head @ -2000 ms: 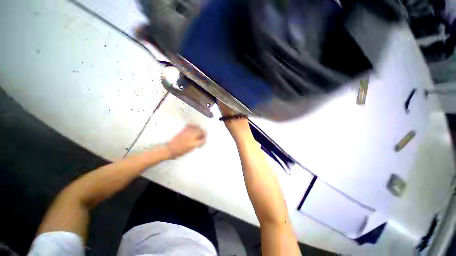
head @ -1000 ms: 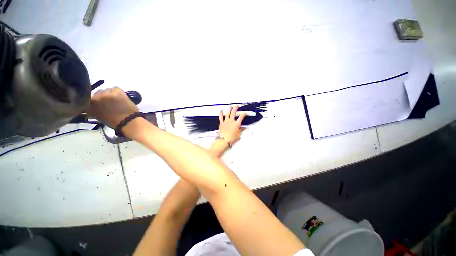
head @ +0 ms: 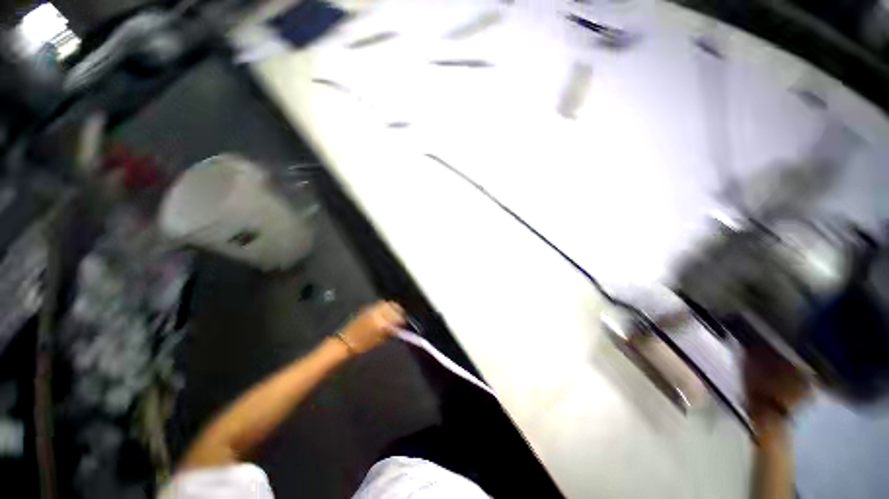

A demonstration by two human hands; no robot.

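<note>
My left hand (head: pixel 375 326) is closed around one end of a narrow white offcut strip (head: pixel 444 361), held beyond the table's near edge; the strip trails back towards that edge. My right hand (head: pixel 775 380) is blurred and partly hidden at the handle side of the cutting machine (head: pixel 809 292), at the right. The machine's shiny base plate (head: pixel 653 361) shows on the table beside the cut edge of the lay. White marker paper (head: pixel 546 175) covers the lay, with a thin dark line of navy plies along its near side. The blade cannot be made out.
A white bin (head: pixel 234 210) stands on the dark floor at the left. Bar weights (head: pixel 575 90) and small dark pieces lie on the paper. A navy fabric piece (head: pixel 304 19) lies at the table's far end. The pale table (head: pixel 409 214) runs diagonally. Blurred clutter fills the far left.
The view has swung round. My left hand has left the dark offcuts on the table and now holds a white strip off the edge. My right hand stays at the machine.
</note>
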